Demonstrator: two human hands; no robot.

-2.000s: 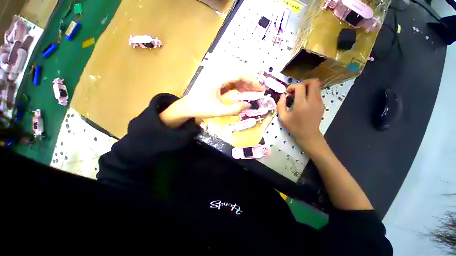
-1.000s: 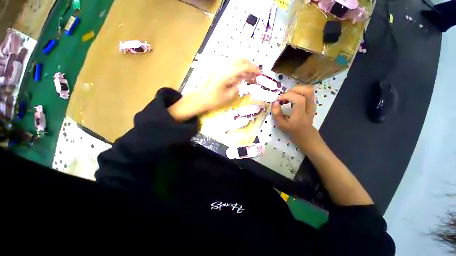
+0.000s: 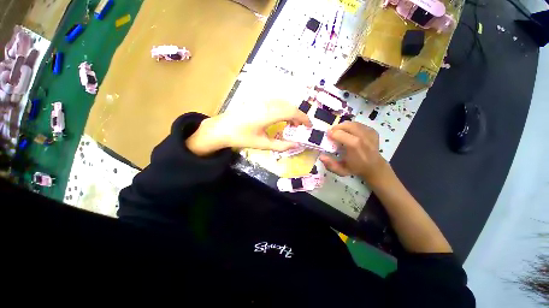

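Note:
A pink-and-white unit (image 3: pixel 306 136) with a black rectangle in its middle is held between both hands over the white board. My left hand (image 3: pixel 262 125) grips its left end with thumb and fingers. My right hand (image 3: pixel 355 149) grips its right end. Just behind it lie a pink-and-dark part (image 3: pixel 331 99) and black square pieces (image 3: pixel 325 115). A yellow sheet (image 3: pixel 295 162) lies below the hands, partly hidden. Another pink unit (image 3: pixel 300 183) lies at the board's near edge.
An open cardboard box (image 3: pixel 394 72) stands at the back right with pink units on top. A black rounded object (image 3: pixel 466 127) is on the black surface. A brown sheet (image 3: pixel 180 84) at left bears one pink unit. The green belt (image 3: pixel 99 54) carries pink units and blue cylinders.
The hands have moved slightly nearer me, and the unit between them now shows its black rectangle. Black squares show behind it. Units and cylinders on the belt have shifted.

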